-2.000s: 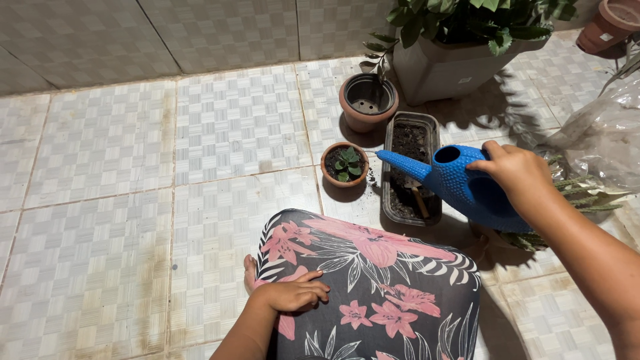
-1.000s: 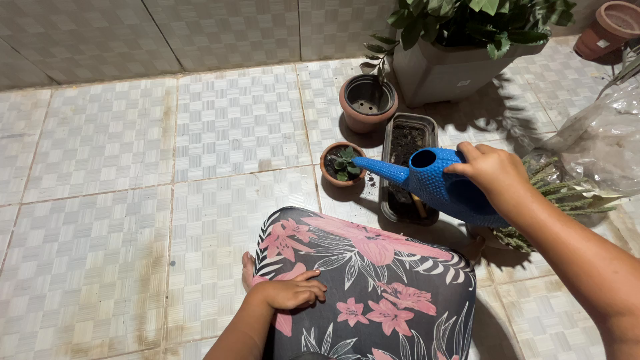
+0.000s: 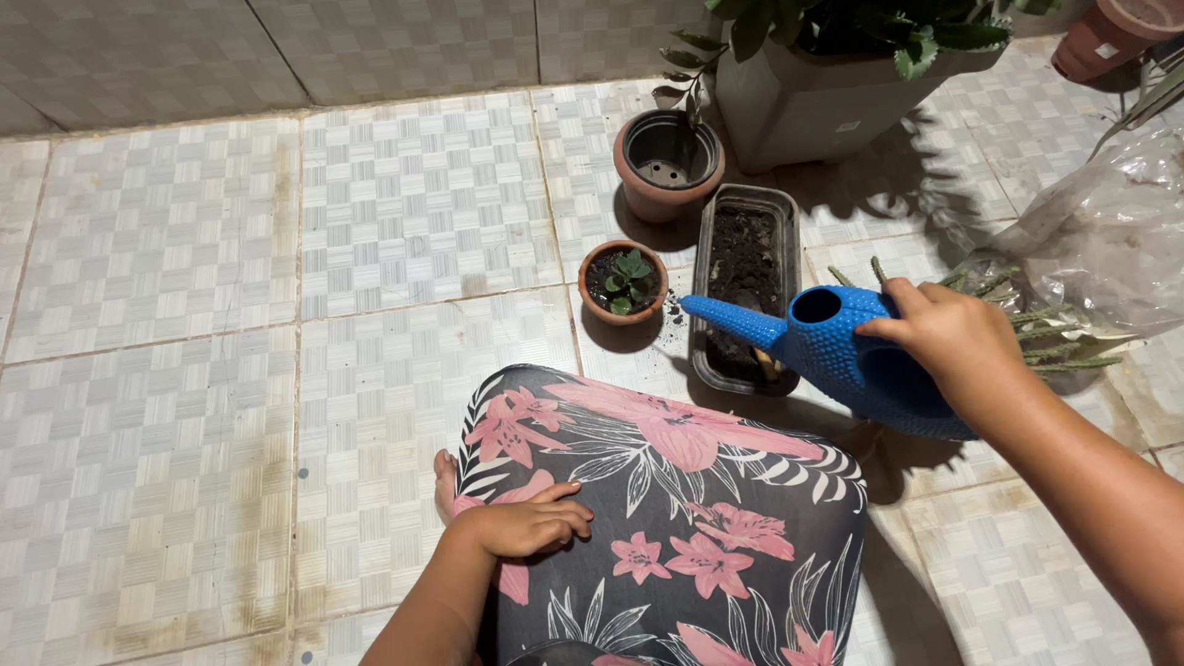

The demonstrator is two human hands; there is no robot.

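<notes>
My right hand [image 3: 953, 333] grips the handle of a blue plastic watering can [image 3: 851, 370]. Its spout points left above a grey rectangular planter of dark soil [image 3: 747, 250], and its tip is just right of a small terracotta pot [image 3: 623, 317] with a small green plant [image 3: 631, 277]. No water shows at the tip. Part of a tool, perhaps a trowel handle, lies in the planter under the can, mostly hidden. My left hand [image 3: 541, 523] rests on the floral cloth [image 3: 712, 555] over my lap, holding nothing.
Behind the small pot stands a terracotta-coloured pot with a black liner [image 3: 661, 194]. Farther back is a large grey planter [image 3: 795, 116] with leafy growth. At right lie a clear plastic bag [image 3: 1101, 231] and spiny stems [image 3: 1064, 338]; another reddish pot [image 3: 1105, 42] is beyond.
The watering can's spout tip has drawn back to the right from over the small terracotta pot, where it was a second ago. My left hand has stayed on my lap.
</notes>
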